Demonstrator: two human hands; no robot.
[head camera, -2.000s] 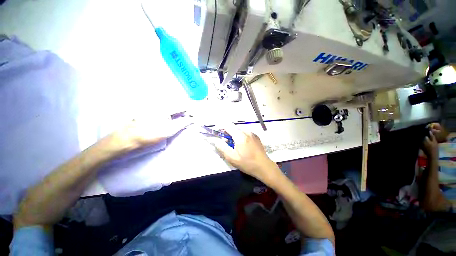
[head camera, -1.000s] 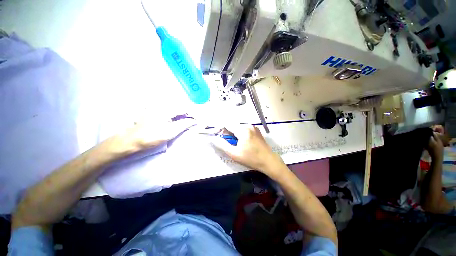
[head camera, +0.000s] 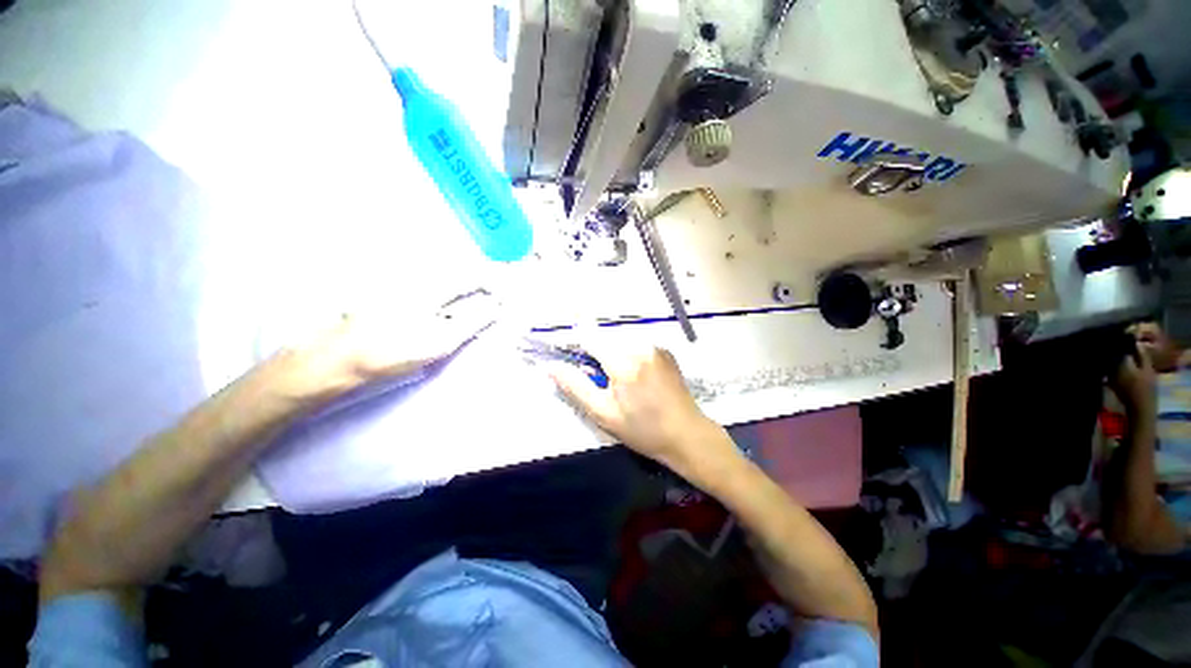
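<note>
My right hand (head camera: 640, 394) is closed around the blue-handled thread snips (head camera: 583, 363), whose dark blades point left. My left hand (head camera: 342, 360) lies on a lilac fabric piece (head camera: 353, 450) at the table's front edge and holds it; its fingertips are washed out by the lamp. The fabric's far end by the snips' blades is too bright to make out. The presser foot and needle area (head camera: 601, 232) of the sewing machine (head camera: 810, 118) is just beyond my hands.
A larger lilac fabric heap (head camera: 92, 313) lies at left. A bright blue bottle-shaped tool (head camera: 460, 176) lies left of the needle. Tweezers (head camera: 665, 277) lie right of it. A wooden ruler (head camera: 960, 392) hangs over the edge. Another person's arm (head camera: 1134, 450) is at right.
The view has shifted slightly back and forth. My right hand and the snips have turned slightly; the left hand has stayed on the fabric.
</note>
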